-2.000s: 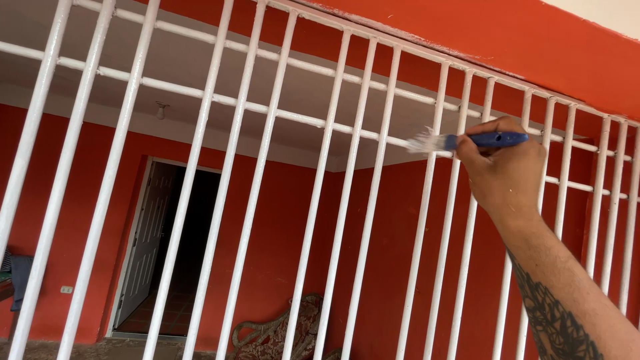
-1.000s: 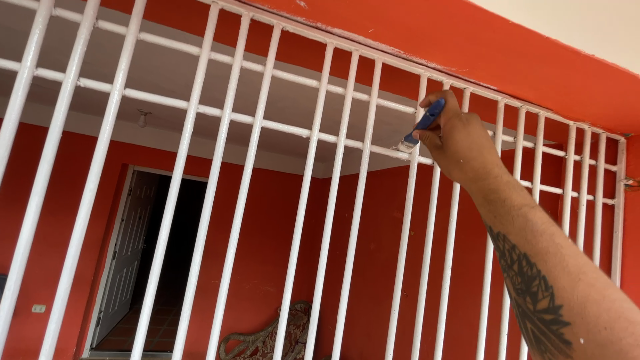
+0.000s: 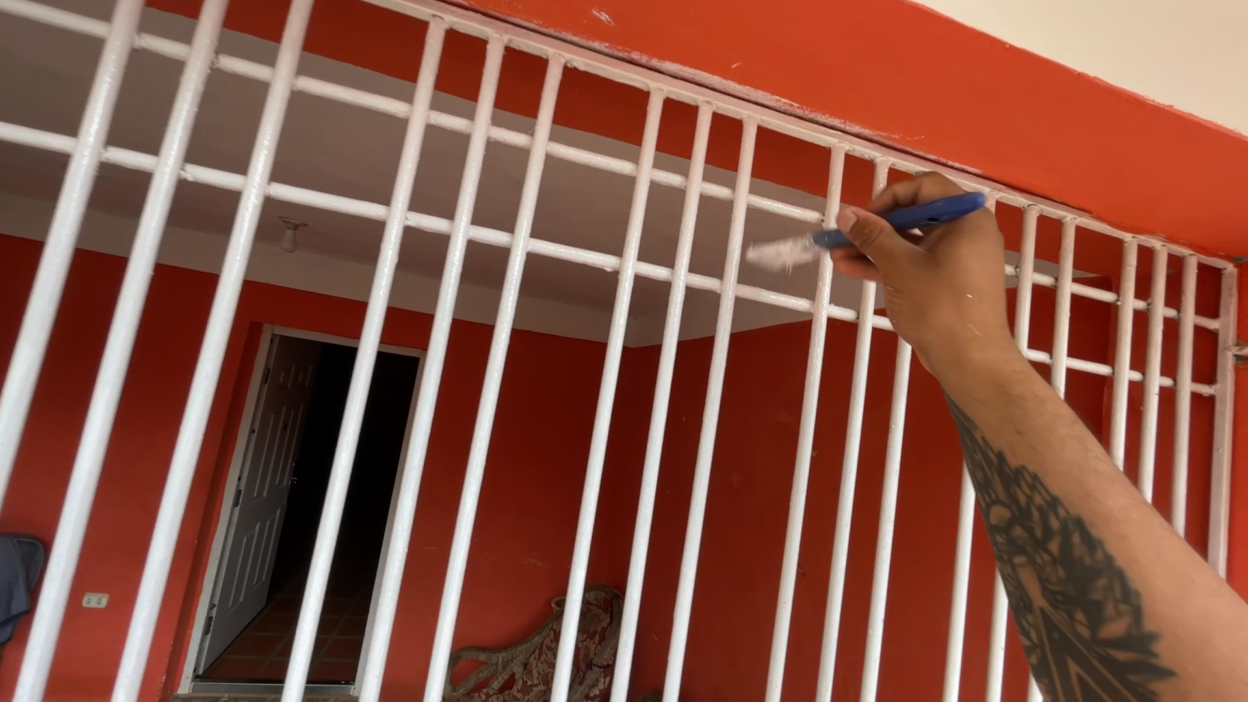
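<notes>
My right hand (image 3: 936, 263) grips a paintbrush (image 3: 902, 216) by its blue handle, in the right half of the view. The brush lies nearly level, with its bristles (image 3: 783, 253) coated in white and pointing left. They are close to a vertical bar (image 3: 738, 214) of a white metal grille (image 3: 624, 263), between its two upper horizontal rails; whether they touch it I cannot tell. The grille's bars look white and glossy in places. My left hand is out of view.
An orange-red beam (image 3: 780, 78) runs above the grille. Behind the bars are red walls (image 3: 546, 419), a partly open white door (image 3: 263, 487), a ceiling bulb holder (image 3: 291, 236), an ornate carved seat (image 3: 585, 634) and a wall socket (image 3: 95, 600).
The brush has gone from sloping down at a rail one second ago to lying nearly level, bristles nearer the vertical bar on the left. My right hand holds it throughout.
</notes>
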